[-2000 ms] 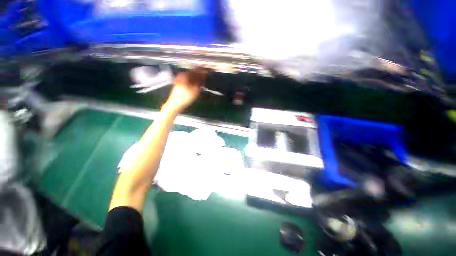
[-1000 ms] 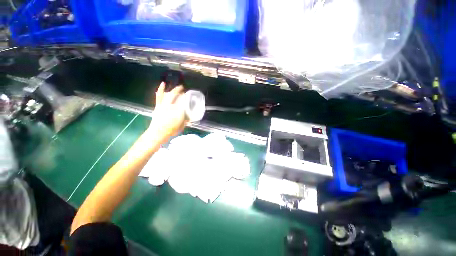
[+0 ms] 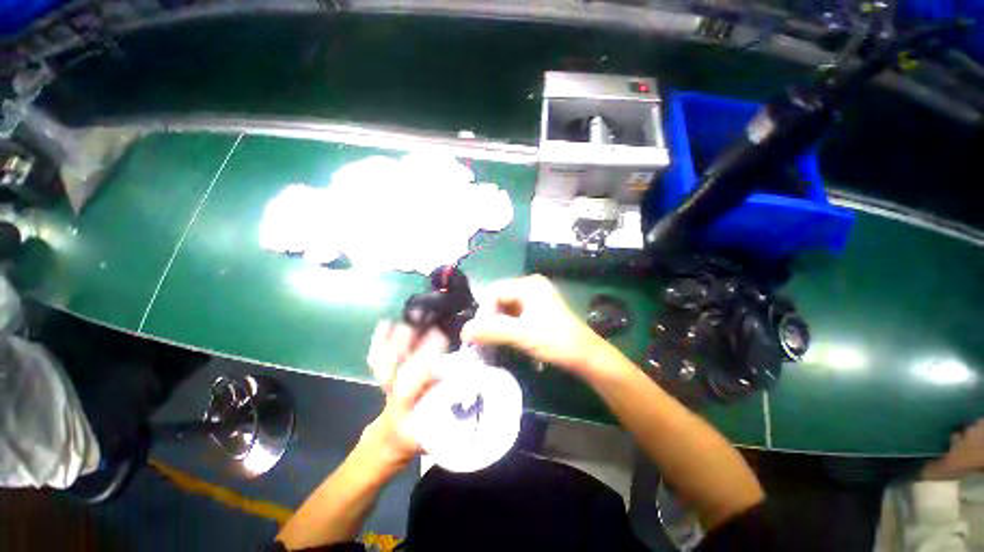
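My left hand [image 3: 405, 372], partly blurred, holds the white housing [image 3: 469, 421] by its side over the bench's front edge. The housing's round white face is turned up. A black part [image 3: 432, 307] with a small red spot sits at the far side of the housing, by my left fingertips. My right hand [image 3: 534, 323] is beside it, thumb and fingers drawn together above the housing; whether something small is between them is hidden. A thin dark wire [image 3: 469, 253] shows behind the black part.
A white parts heap [image 3: 388, 216] lies behind my hands. The screw feeder [image 3: 599, 162] stands right of it, then a blue bin [image 3: 793, 221] with a black screwdriver [image 3: 734, 162] across it. Black rings [image 3: 734, 334] are piled at right, one disc [image 3: 607, 314] apart. People's sleeves show at both sides.
My left hand has come back from the far strip to the front edge with the white housing. My right hand has come into view. The view has tilted down.
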